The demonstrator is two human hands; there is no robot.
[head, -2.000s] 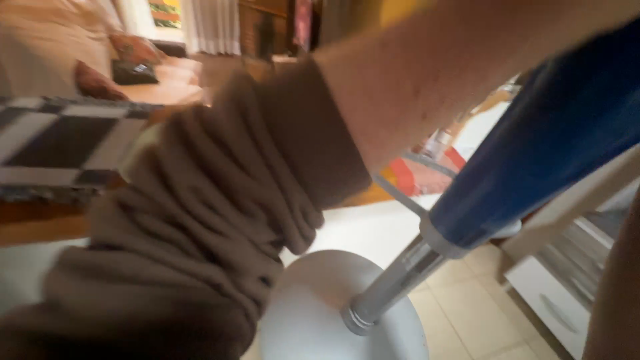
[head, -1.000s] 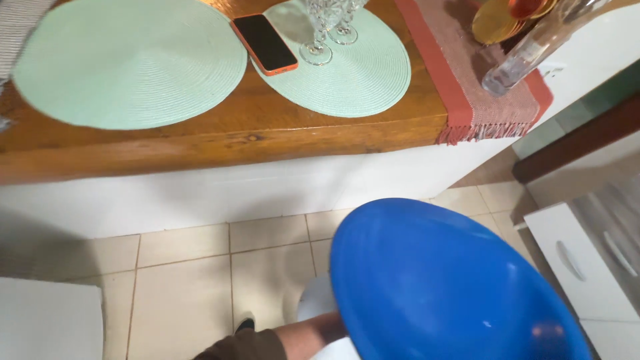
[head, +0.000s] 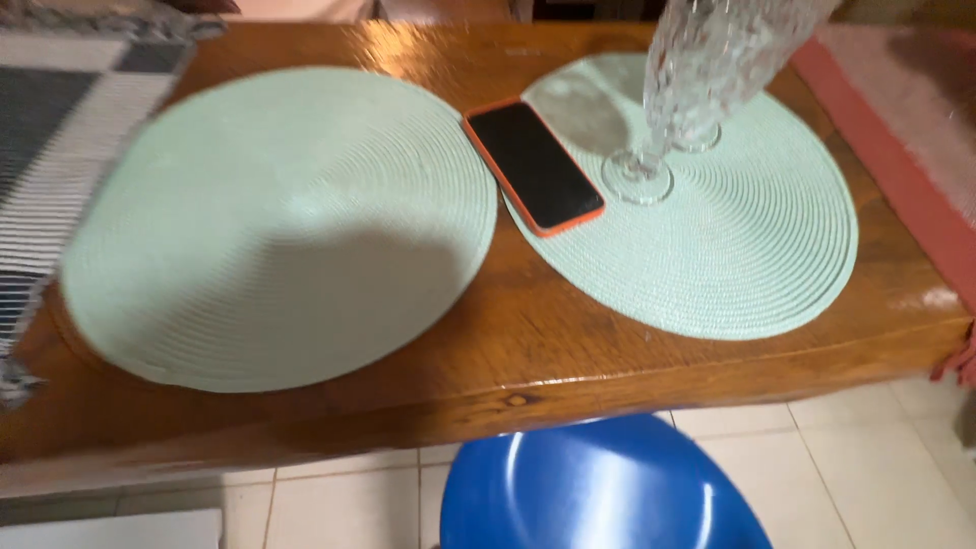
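Note:
Neither of my hands shows in the head view. A blue stool seat [head: 602, 488] stands low in the frame, just in front of the wooden counter's edge [head: 534, 404]. Two round, pale green woven placemats lie on the counter, one on the left [head: 305, 183] and one on the right [head: 732, 252]. A smartphone in an orange case [head: 534, 164], its screen dark, rests partly on the right placemat, by the edge of the left one. Beside it, clear textured stemmed glasses [head: 701, 76] stand on the right placemat.
A black and white checked cloth with a fringe [head: 61, 137] covers the counter's left end. A red and pinkish runner [head: 900, 168] lies at the right. Below are pale floor tiles [head: 343, 503] and a white surface [head: 114, 530] at the lower left.
The hand at the blue stool one second ago is out of view. The stool seat shows lower in the frame, beside the counter. The view has shifted closer to the placemats.

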